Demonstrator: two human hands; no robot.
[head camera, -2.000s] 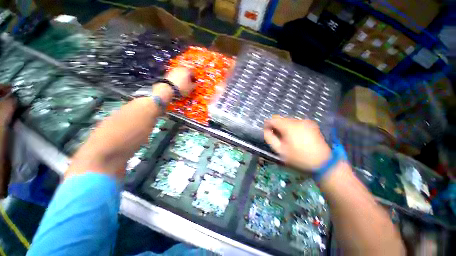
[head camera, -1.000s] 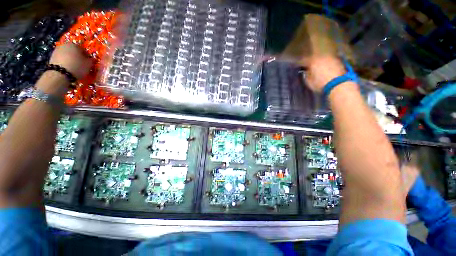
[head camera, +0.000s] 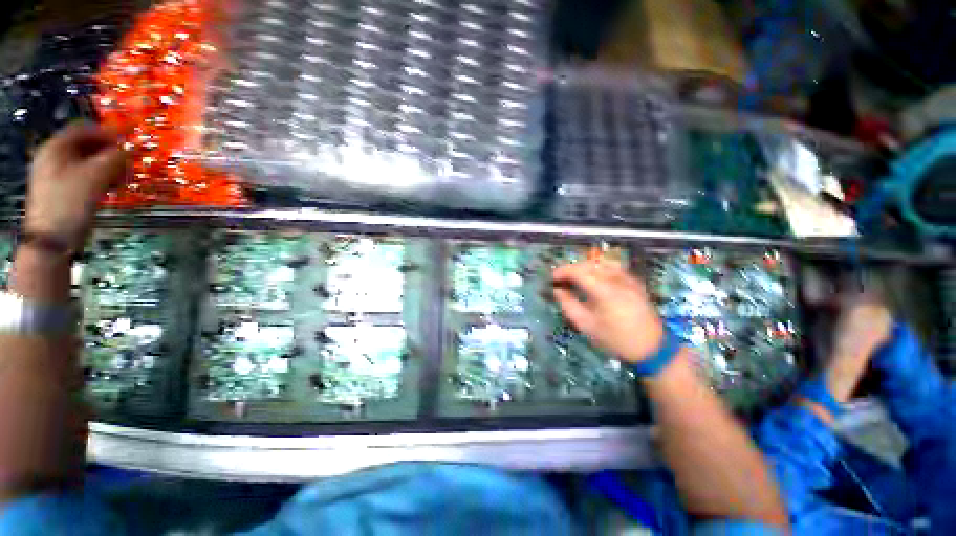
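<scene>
My left hand (head camera: 73, 183) is at the left edge of the heap of orange components (head camera: 163, 89), fingers bent together; the picture is blurred and I cannot tell if it holds anything. My right hand (head camera: 608, 309), with a blue wrist strap, is over the right-hand boards of a carrier, thumb and fingertips close together; any small part in them is not visible. It partly hides these boards. Green circuit boards (head camera: 490, 361) lie in dark-framed carriers in a row. Orange spots show on boards at the right.
A large clear component tray (head camera: 367, 105) and a narrow tray (head camera: 615, 141) stand behind the line. Dark components (head camera: 42, 99) lie far left. A pale conveyor rail (head camera: 346, 450) runs in front of my body. Another person's hand (head camera: 860, 335) is over the line at right.
My right hand has moved from the narrow tray down and left to the carrier. My left hand has shifted from within the orange heap to its left edge. The view has shifted slightly.
</scene>
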